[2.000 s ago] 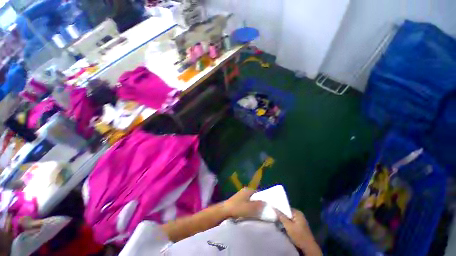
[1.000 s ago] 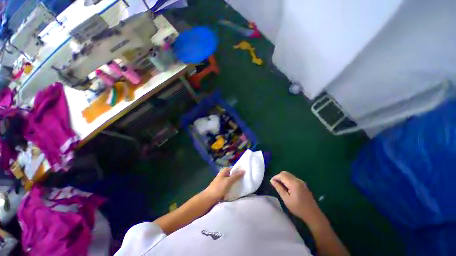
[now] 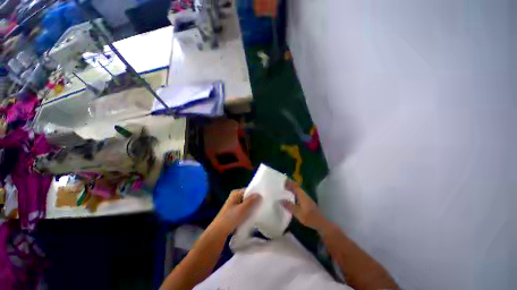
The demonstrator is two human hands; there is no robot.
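A small folded white fabric piece point(image 3: 265, 197) is held up in front of my body, low in the middle of the view. My left hand point(image 3: 238, 207) grips its left edge, with the thumb on top. My right hand point(image 3: 300, 205) grips its right edge, with fingers on its upper face. The piece's lower end hangs curled near my white shirt, with a dark gap under it. The fingers behind the piece are hidden.
A sewing table point(image 3: 107, 208) with a machine point(image 3: 96, 156) stands at left, a round blue stool top point(image 3: 181, 191) at its corner. An orange stool point(image 3: 225, 144) is beyond. Folded papers point(image 3: 193, 97) lie on the table behind. A white wall point(image 3: 408, 124) runs along the right.
My right hand, apart from the piece a second ago, now holds it together with my left hand. The view has turned and moved forward, bringing the blue stool top and wall closer.
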